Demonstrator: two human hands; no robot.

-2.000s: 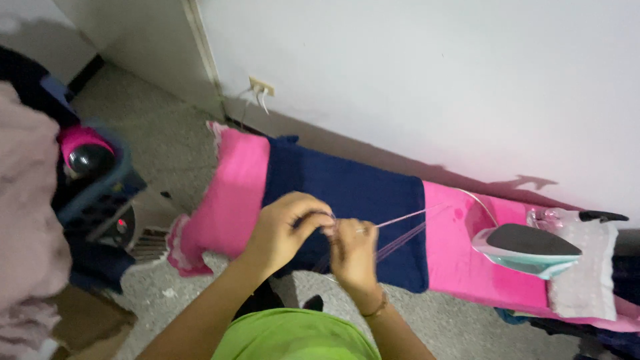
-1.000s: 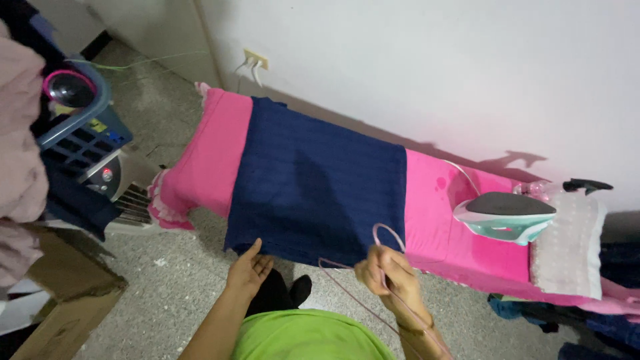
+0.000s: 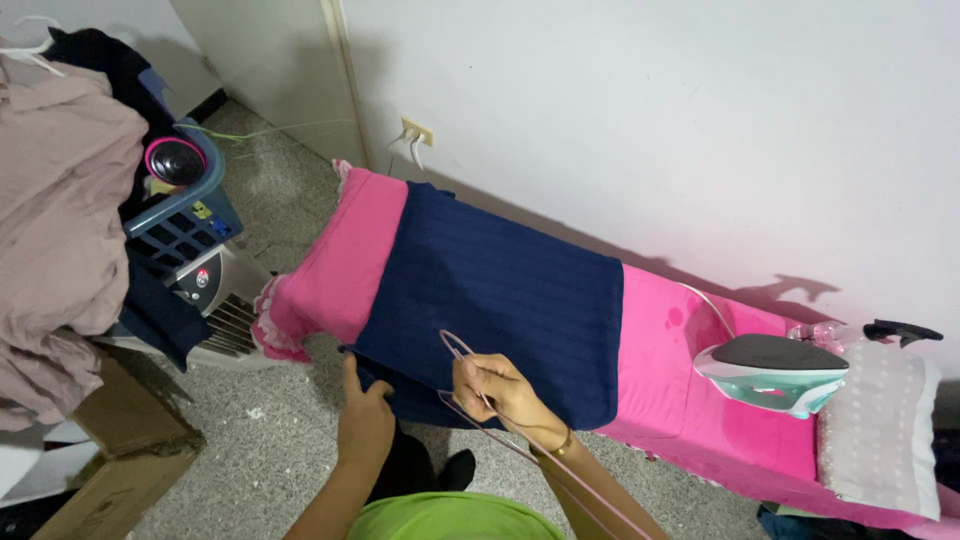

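Note:
A navy blue ribbed cloth lies across an ironing board with a pink cover. My left hand is at the cloth's near left corner, its fingers on the edge, which looks slightly lifted. Above the near part of the cloth, my right hand is closed around a looped pink cord, whose ends trail down past my forearm. Farther right on the board rests a white and teal clothes iron, tipped on its side with the dark soleplate facing the wall.
A white patterned cloth covers the board's right end, near a black hanger-like object. At left are a blue laundry basket, a heater-like appliance, a cardboard box and a hanging pale pink garment. A wall with an outlet runs behind.
My hands were together over the navy cloth with the cord two seconds ago and have since parted. My left hand has moved onto the cloth's near left corner; my right hand keeps the cord.

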